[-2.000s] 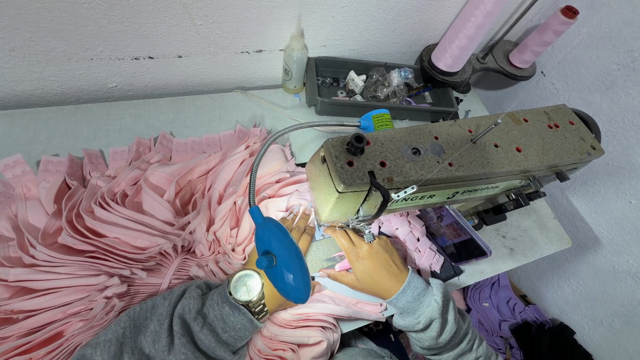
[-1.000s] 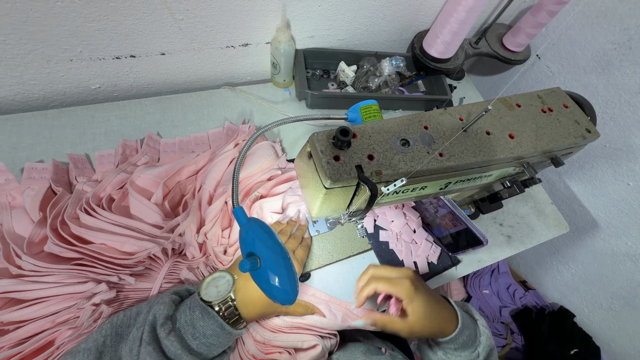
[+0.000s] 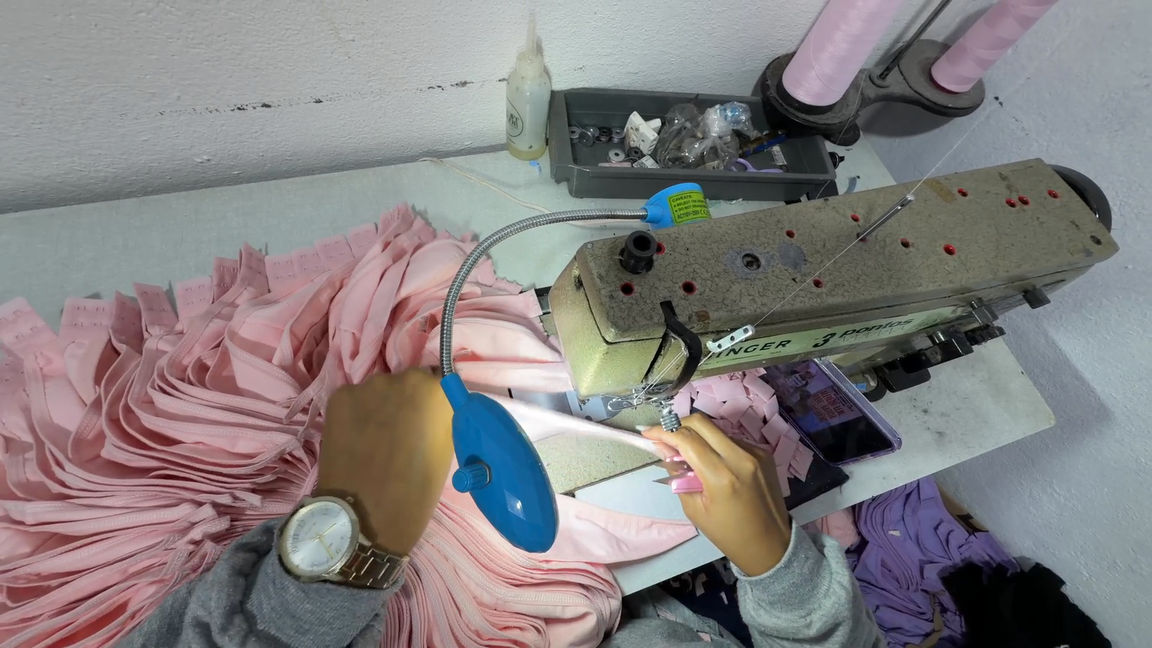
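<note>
My right hand (image 3: 724,486) pinches the end of a pink fabric strip (image 3: 594,427) just in front of the needle area of the Singer sewing machine (image 3: 810,270). A small pink-handled tool (image 3: 684,483) with a metal tip also sits in its fingers; its kind is unclear. My left hand (image 3: 387,450), wearing a wristwatch above a grey sleeve, is over the big pile of pink fabric pieces (image 3: 207,396), left of the blue lamp head (image 3: 504,468). Its fingers are blurred and partly hidden, so its hold cannot be told. Small pink hook-and-eye tabs or fabric pieces (image 3: 738,405) lie beside the machine.
Behind the machine stand a grey parts tray (image 3: 693,184), a plastic squeeze bottle (image 3: 528,103) and pink thread cones (image 3: 837,54). A phone (image 3: 837,409) lies under the machine arm. The lamp's flexible neck (image 3: 459,288) arches over the pile. Purple fabric (image 3: 918,558) is below the table's right edge.
My left hand has moved left, away from the machine's needle area, onto the pile. My right hand has moved up toward the needle area from the table's front edge, and a strip now stretches from it leftward.
</note>
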